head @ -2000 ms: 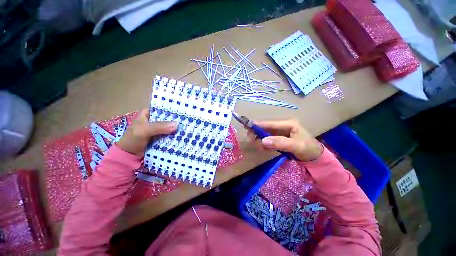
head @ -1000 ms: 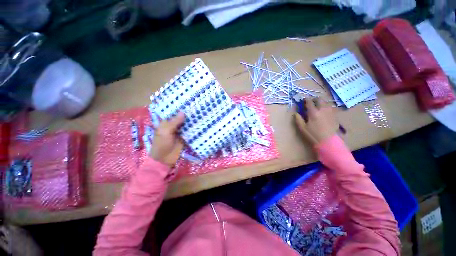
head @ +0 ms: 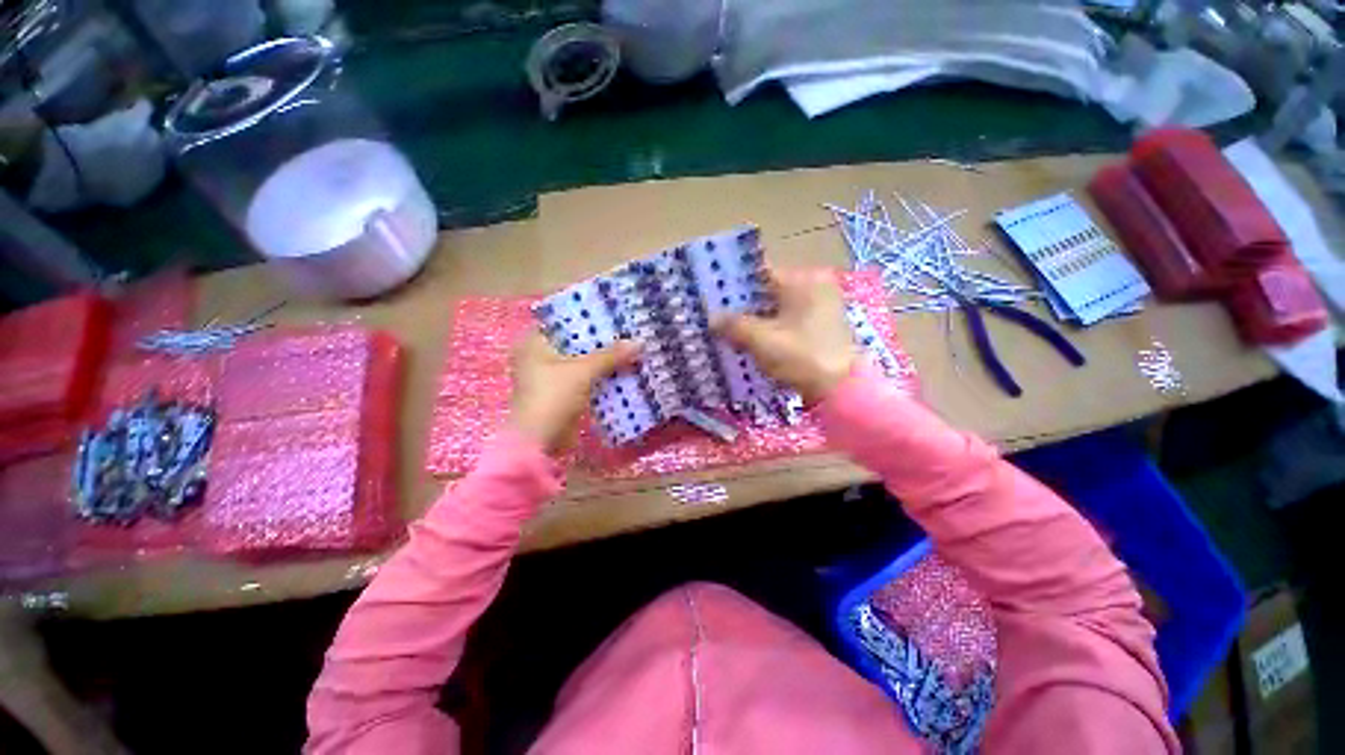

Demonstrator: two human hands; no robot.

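A white PCB panel (head: 664, 328) with rows of dark parts is held up over the pink bubble wrap (head: 480, 387). The panel looks bent along its middle. My left hand (head: 568, 381) grips its left side, thumb on the face. My right hand (head: 797, 332) grips its right side, thumb on the face. The side cutters (head: 1008, 342) with dark blue handles lie open on the cardboard to the right, jaws near the heap of waste strips (head: 922, 251). Some single PCBs (head: 708, 423) lie on the wrap under the panel, partly hidden by it.
Waiting panels (head: 1072, 254) lie at the right, with pink wrapped packs (head: 1202, 221) beyond and small scraps (head: 1159, 366) nearby. A blue bin (head: 1143, 531) with boards is below the bench edge. At left are a pink pack (head: 295, 443), loose boards (head: 143, 457) and a white tub (head: 342, 218).
My right hand has let go of the cutters, leaving them on the bench, and now holds the panel's right side. The panel is turned and bent. The camera view has shifted left.
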